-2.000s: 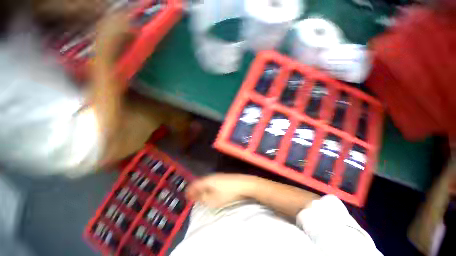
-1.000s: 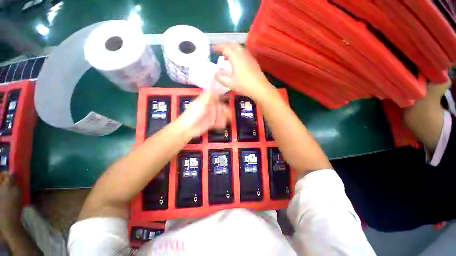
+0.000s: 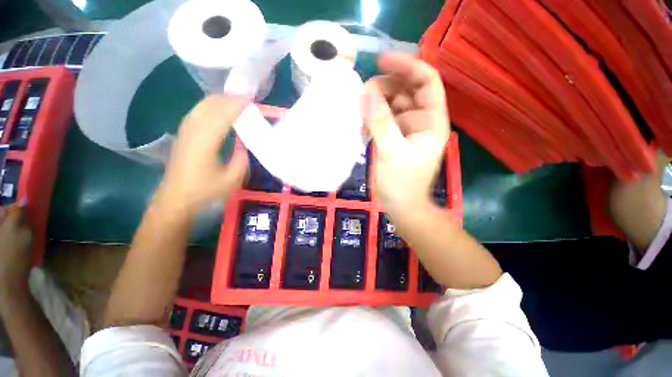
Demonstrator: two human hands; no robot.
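Note:
A white label strip (image 3: 317,140) loops over the red foam tray (image 3: 335,297), from near the small label roll (image 3: 315,38) towards my left hand. My left hand (image 3: 203,151), blurred, pinches the strip at its left end. My right hand (image 3: 409,129) is beside the strip's right edge, palm showing, fingers loosely curled and apart; no held thing shows in it. Black phones (image 3: 302,254) lie in the tray pockets. The strip and my hands hide much of the far row. The near row's phones show silvery slots.
A larger label roll (image 3: 210,33) with a wide curl of strip (image 3: 99,110) stands at the far left. Stacked red trays (image 3: 530,88) lean at the right by another person's arm (image 3: 637,206). Another phone tray (image 3: 37,169) and a person's arm are at left. A lower tray (image 3: 203,309) shows near my lap.
The view has swung onto the tray. Since one second ago my hands have moved apart, left hand leftwards and right hand rightwards, and a wide loop of strip now shows between them.

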